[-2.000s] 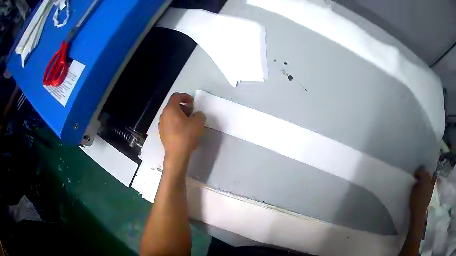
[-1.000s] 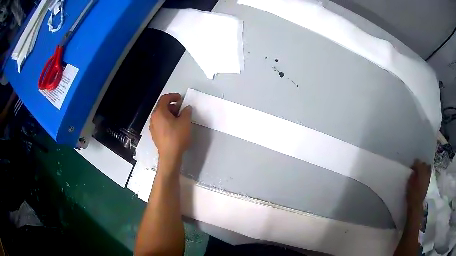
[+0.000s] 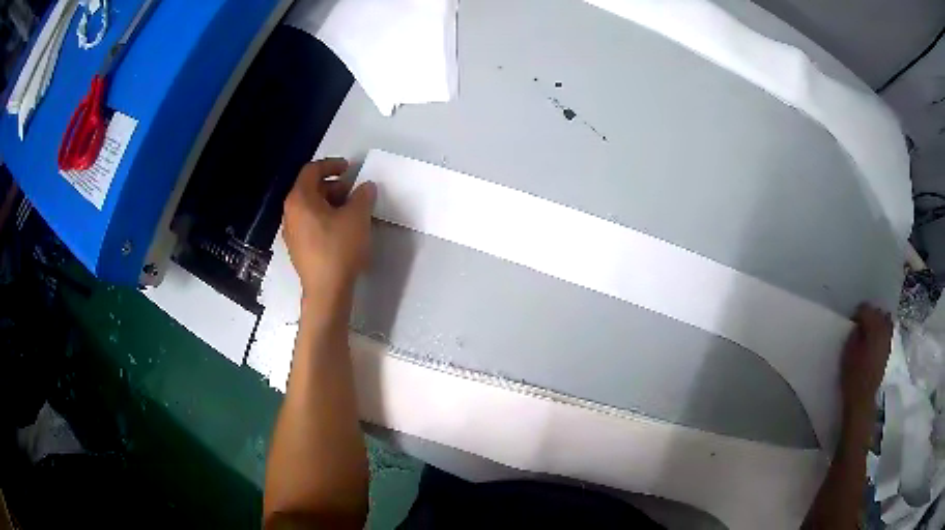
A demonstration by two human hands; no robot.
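Note:
A long white facing piece (image 3: 580,257) lies across the grey table (image 3: 518,321), its right end flaring into a curve towards me. My left hand (image 3: 330,223) is at its straight left end, thumb and fingers curled at the edge; whether it pinches the cloth is hard to tell. My right hand (image 3: 868,347) is at the far right end, partly dark and blurred, with fingers on the piece's edge. A pile of cream-pink cut pieces (image 3: 539,424) with layered edges lies along the table's near edge.
Another white piece (image 3: 409,52) lies partly over the black belt (image 3: 249,135). A long white piece (image 3: 746,72) follows the far edge. Red-handled shears (image 3: 85,135) and white strips (image 3: 41,67) lie on the blue cover (image 3: 171,93). Crumpled scraps (image 3: 907,414) are at right.
The view has shifted, so the table and machine appear further left and higher. Both hands stay at the two ends of the white piece, which has hardly moved against the table.

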